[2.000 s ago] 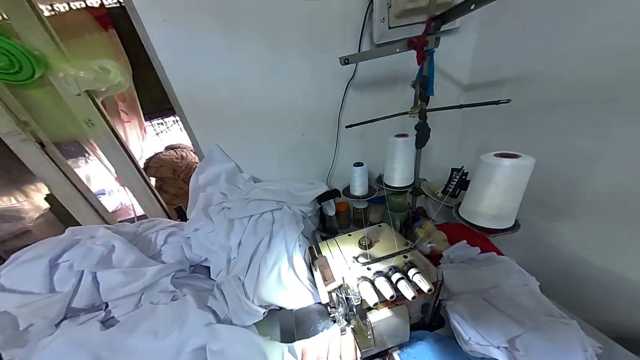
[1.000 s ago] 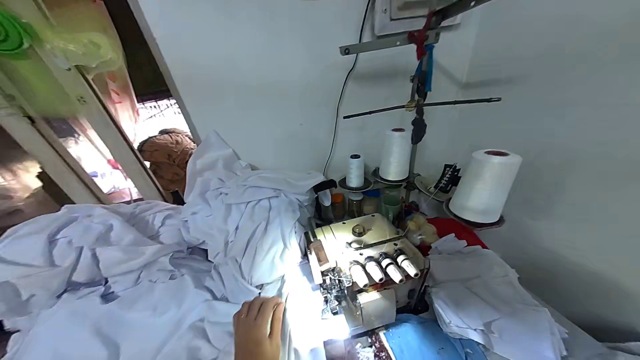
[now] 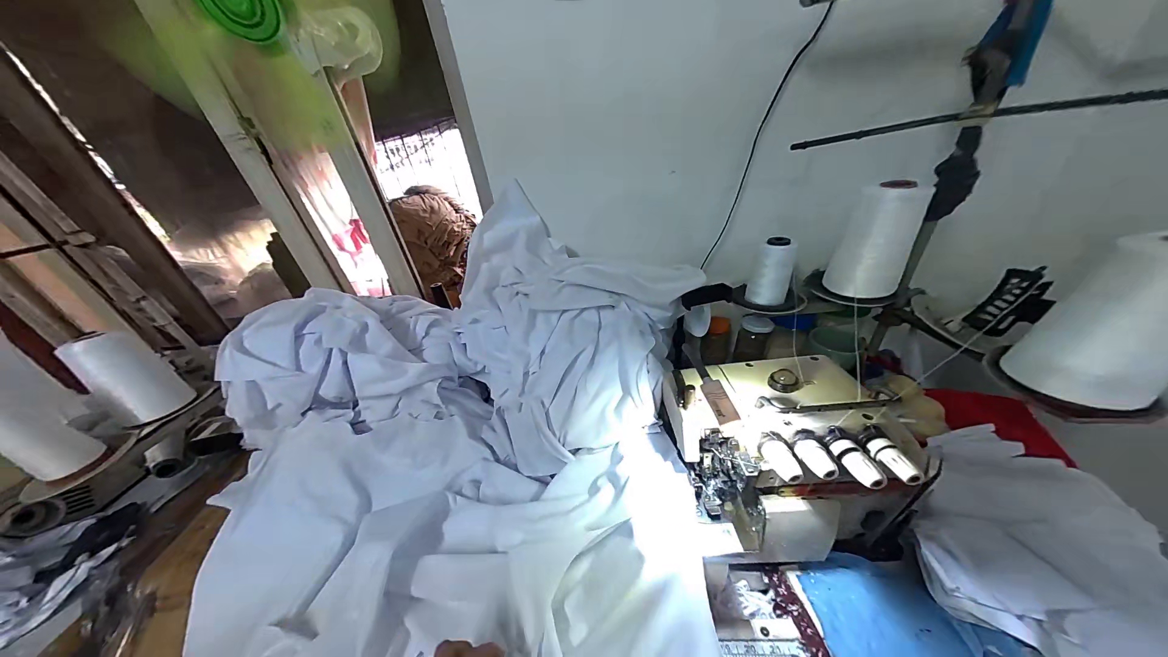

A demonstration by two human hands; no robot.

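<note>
At the bottom edge, only a few fingertips of one hand [image 3: 468, 648] show against a large heap of white fabric [image 3: 438, 529]; which hand it is, and whether it grips the cloth, cannot be told. The rest of that hand and the other hand are out of view. Right of the heap stands an overlock sewing machine [image 3: 803, 383] with several white tension knobs, its lamp lighting the cloth's edge. White thread cones, a small one [image 3: 771, 272] and a larger one [image 3: 881, 242], stand behind it, with threads running down.
A stack of white fabric pieces [image 3: 1031, 538] lies right of the machine, beside blue cloth [image 3: 876, 602]. Another thread cone [image 3: 1095, 319] stands at the right. At the left are more cones [image 3: 126, 376] over a wooden tabletop [image 3: 182, 575]. Jars [image 3: 753, 338] stand behind the machine, near the wall.
The view has swung left. A hand that lay on the white cloth beside the machine one second ago is no longer there; only fingertips show at the bottom edge.
</note>
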